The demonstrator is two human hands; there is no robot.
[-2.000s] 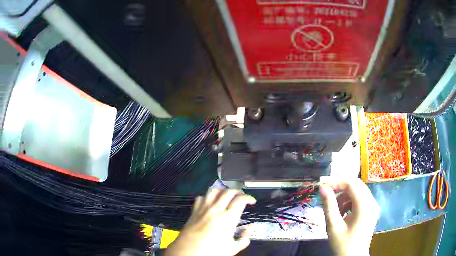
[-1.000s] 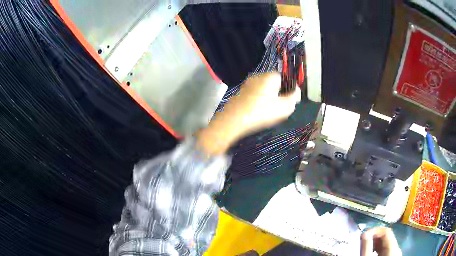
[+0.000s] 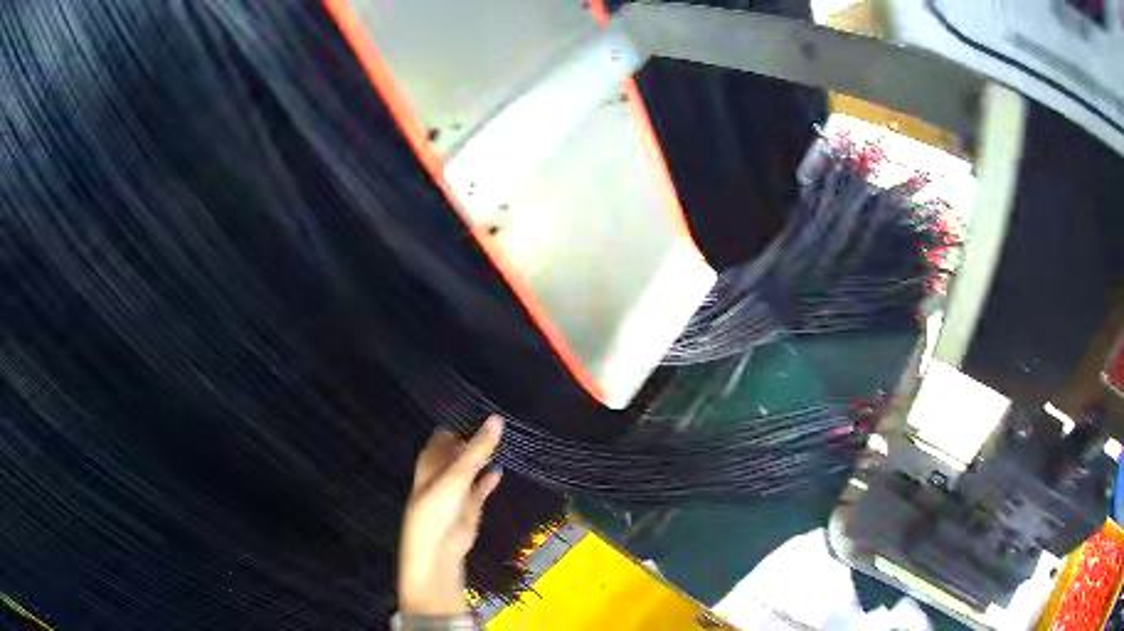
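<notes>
A large mass of long black cable strands [image 3: 247,308] fills the left of the view. A thinner run of black leads [image 3: 666,462] lies across the bench, its ends with small red tips near the press base. My left hand [image 3: 446,524] is at the edge of the large mass, where the thinner run begins, fingers apart, with nothing visibly gripped. Whether its fingertips touch the strands cannot be told. My right hand is not in view.
A grey metal chute [image 3: 579,247] with orange-red edging stands above the bench. Behind it lies a fanned bundle of red-tipped leads [image 3: 863,253]. The dark press die [image 3: 986,505], white paper [image 3: 789,592] and red sleeve box [image 3: 1091,579] are at the lower right.
The view has swung left. My left hand has moved from the far bundle back to the large strand mass, away from the dark and red leads there. My right hand has left view.
</notes>
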